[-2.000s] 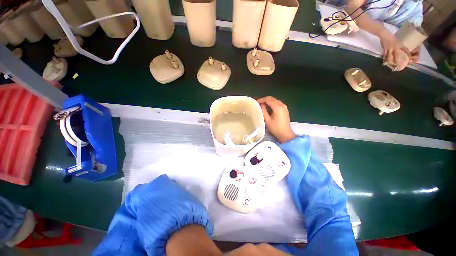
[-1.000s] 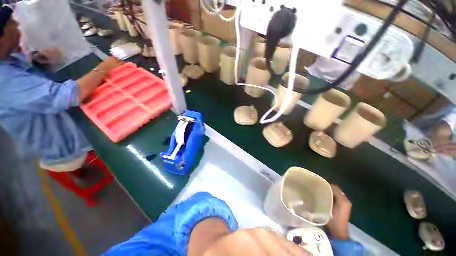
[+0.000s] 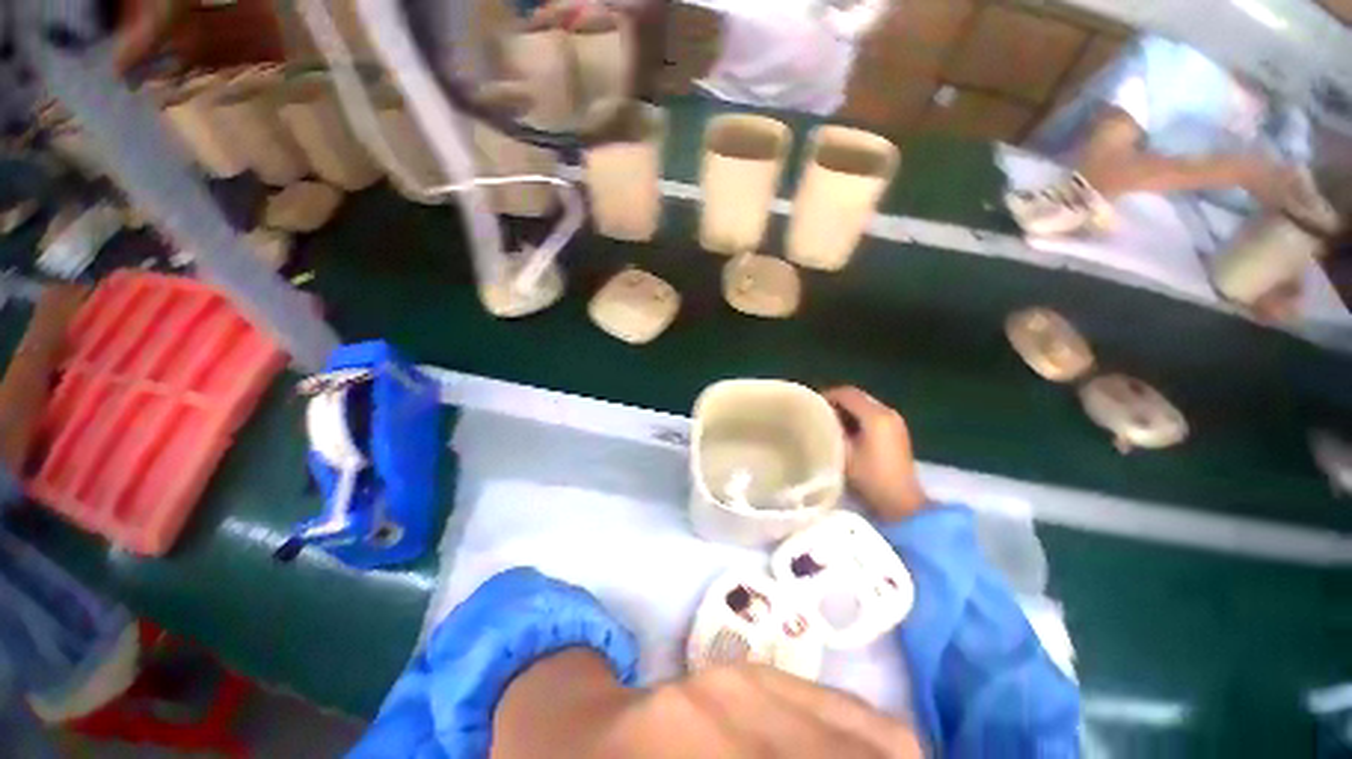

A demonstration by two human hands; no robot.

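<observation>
A cream housing body [image 3: 768, 512] stands open end up on the whitish sheet, with small white pieces inside. My right hand [image 3: 882, 452] is at its right wall, fingers against the side near the rim. Two cream grille covers lie overlapping in front of it: the right one [image 3: 865, 590] touches the housing's base, and the left one [image 3: 727, 601] is partly hidden by my left hand. My left hand [image 3: 756, 715] is blurred and cut off by the bottom edge. Its back shows and its fingertips are hidden.
A blue tape dispenser [image 3: 403, 472] and a coral-red compartment tray [image 3: 148, 400] are at left. Pronged small covers [image 3: 635, 306] and tall housing sleeves [image 3: 842, 196] stand on the dark green belt. A white cable [image 3: 552, 245] hangs over the belt. A coworker's arm [image 3: 1186, 175] is opposite.
The view has swung to the left and then back to the right. My right hand stays at the housing. My left hand stays low in the picture, over the covers' near side.
</observation>
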